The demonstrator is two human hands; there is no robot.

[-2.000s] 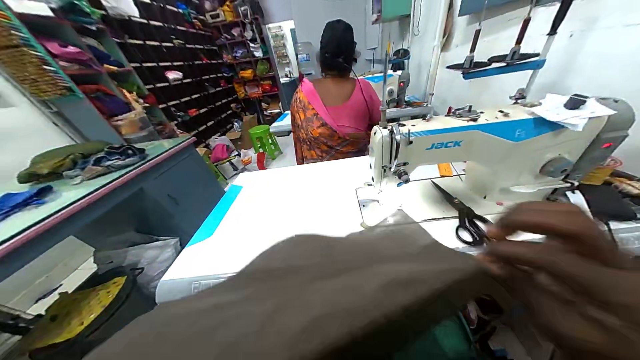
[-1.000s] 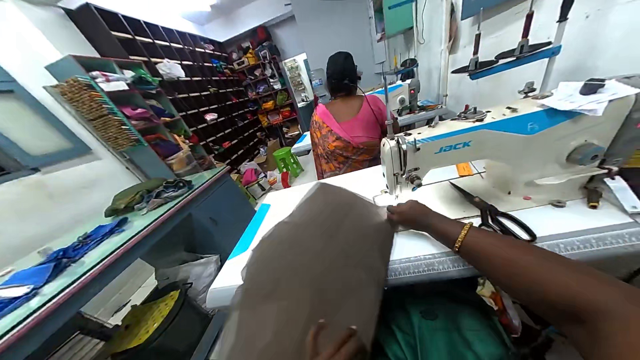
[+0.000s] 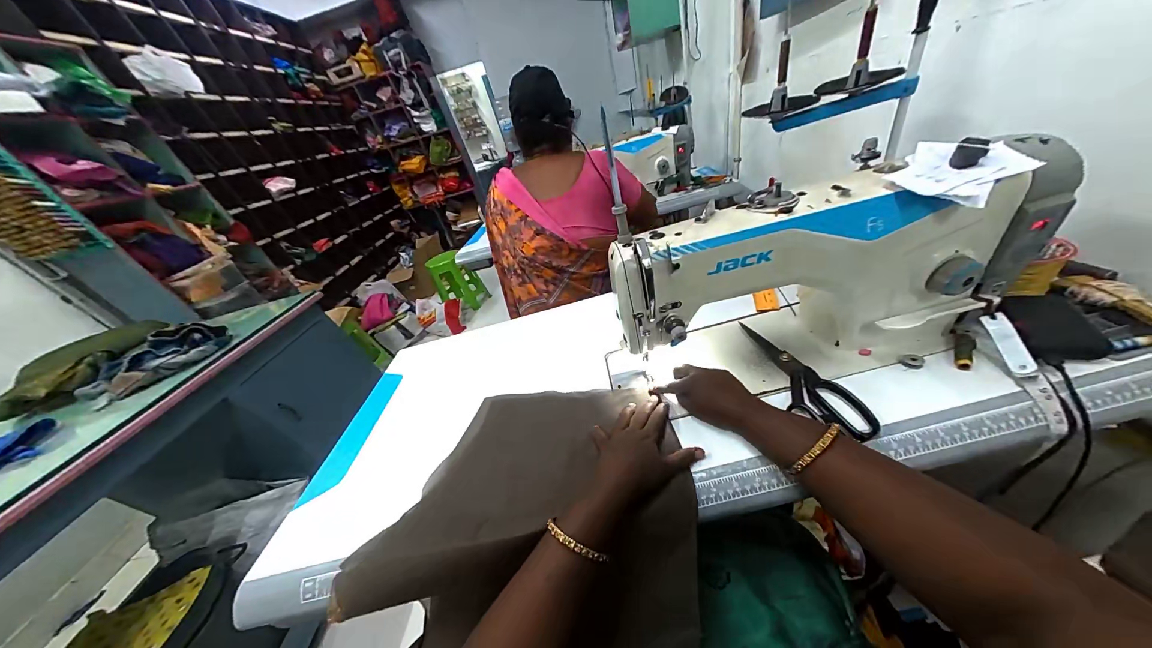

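Observation:
A piece of grey-brown fabric [image 3: 504,477] lies over the front of the white sewing table [image 3: 432,378], its far corner by the needle area of the Jack sewing machine [image 3: 792,261]. My left hand [image 3: 634,445] rests on that fabric, palm down with fingers apart, just in front of the lit needle area. At the cloth's right edge, the fingertips of my right hand [image 3: 706,394] are close together at the corner; whether they pinch it cannot be told. Black-handled scissors [image 3: 810,387] lie on the machine bed beyond my right wrist, blades pointing away.
A person [image 3: 567,207] sits with their back to me at another machine. Thread cones' stand [image 3: 846,99] rises at the right. A measuring tape [image 3: 1044,396] and black cords hang over the table's right side. A side counter [image 3: 180,387] with folded cloth stands left.
My left hand has come up from the lower edge of the view onto the fabric by the needle. The fabric's far corner now lies at the needle area. The scissors remain on the machine bed.

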